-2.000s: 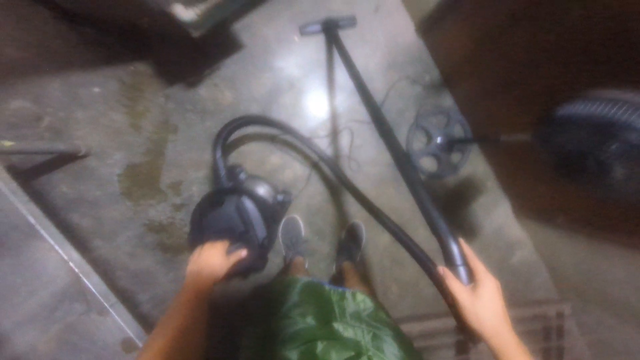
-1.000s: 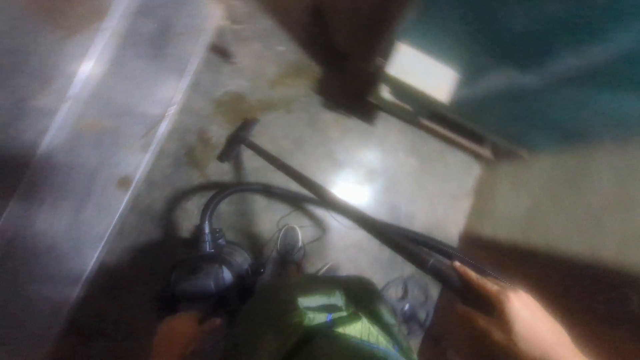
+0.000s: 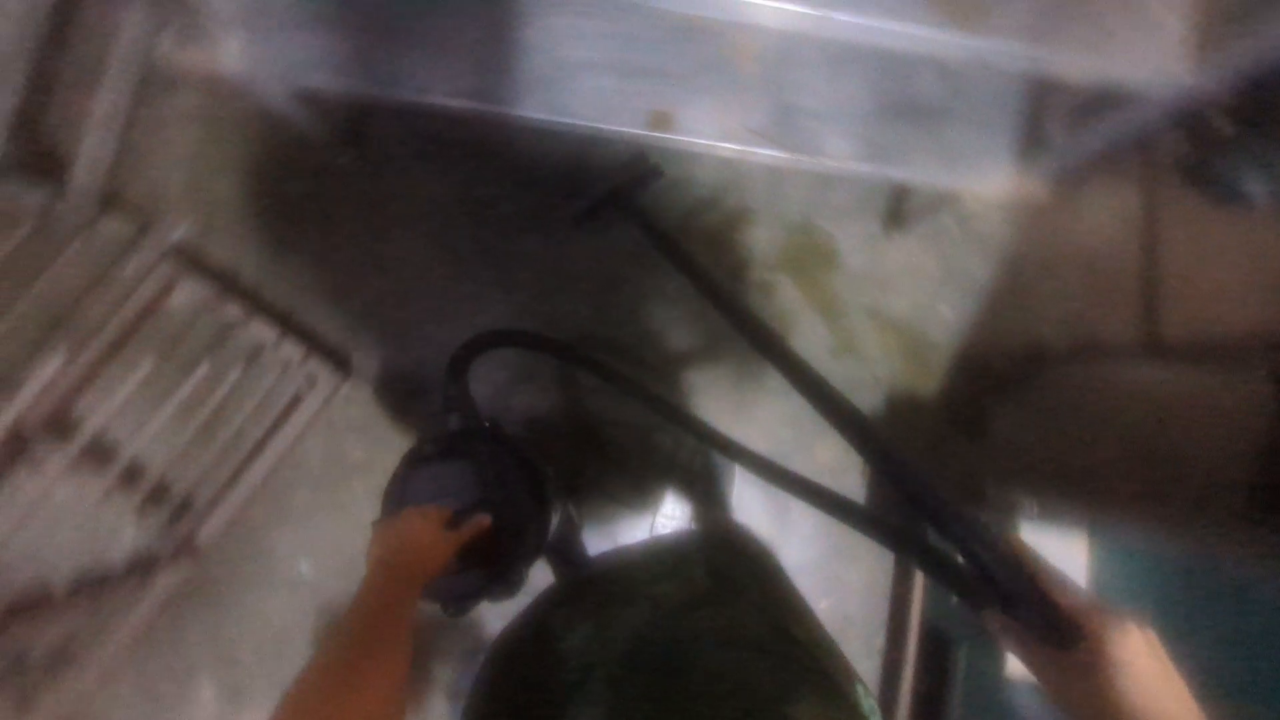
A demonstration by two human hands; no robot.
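Note:
A dark canister vacuum cleaner [image 3: 470, 500] hangs at my left side, with my left hand [image 3: 425, 545] closed on its top. From it a black flexible hose [image 3: 640, 395] arches across in front of me to the wand's upper end. My right hand [image 3: 1075, 625] grips the handle end of the black vacuum wand [image 3: 780, 350], which slants up and to the left. At the wand's far end is the floor nozzle [image 3: 620, 190], near the edge of the dark shadow; blur hides whether it touches the floor.
A slatted rack or frame [image 3: 190, 400] lies to the left. Across the top runs a pale ledge with a bright edge [image 3: 640, 130]. Brown furniture or a panel [image 3: 1120, 420] is at the right, with a teal surface [image 3: 1180, 600] below it. Stains mark the concrete floor [image 3: 810, 260].
The view has turned strongly. The vacuum cleaner and wand have swung around with me, both still held, and the nozzle now lies near the pale ledge.

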